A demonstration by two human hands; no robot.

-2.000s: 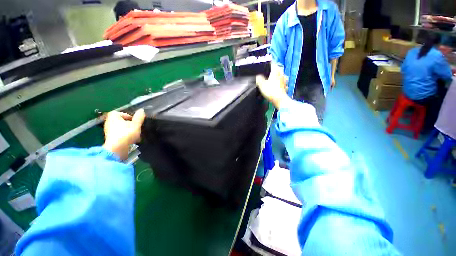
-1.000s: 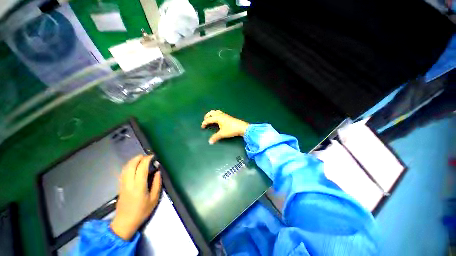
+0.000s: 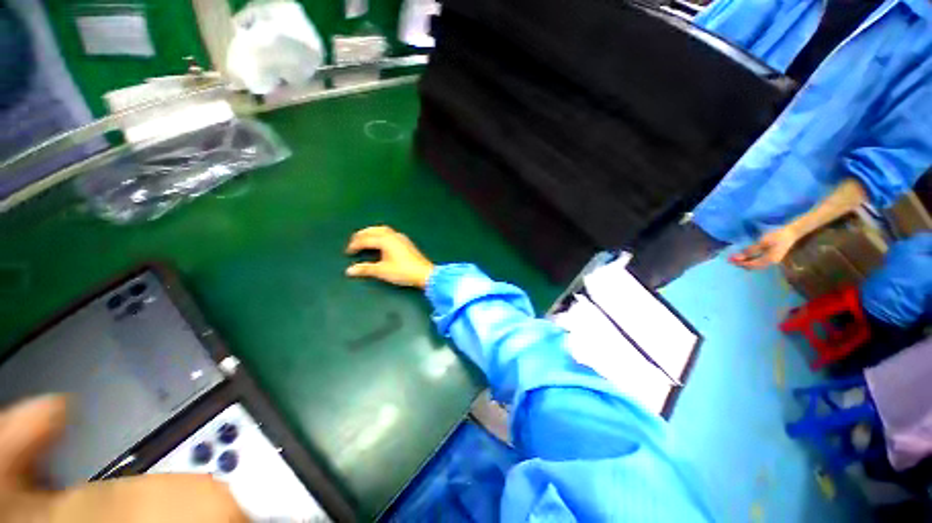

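Observation:
A black foam tray (image 3: 244, 394) lies at lower left with two tablets. The upper tablet (image 3: 107, 358) is silver-grey with dark camera rings. The lower one (image 3: 243, 460) looks white under glare, with camera rings. My left hand (image 3: 102, 480) is blurred, over the tray's lower left, and cut off by the frame; its fingertips are unclear. My right hand (image 3: 383, 255) is low over the green mat (image 3: 307, 306), thumb and fingers apart, with nothing seen between them. A faint dark mark (image 3: 376, 332) shows on the mat below it.
A tall black tray stack (image 3: 593, 123) stands behind right. A clear bag (image 3: 189, 169) and white bag (image 3: 274, 46) lie by the rail. White-sheeted trays (image 3: 628, 332) are low at right. A person in a blue smock (image 3: 818, 133) stands beyond, near a red stool (image 3: 830, 325).
Both hands have left the tray stack, and the view has turned down to the bench. In the last second my left hand moved off the tray's middle toward lower left. The standing person is back in view.

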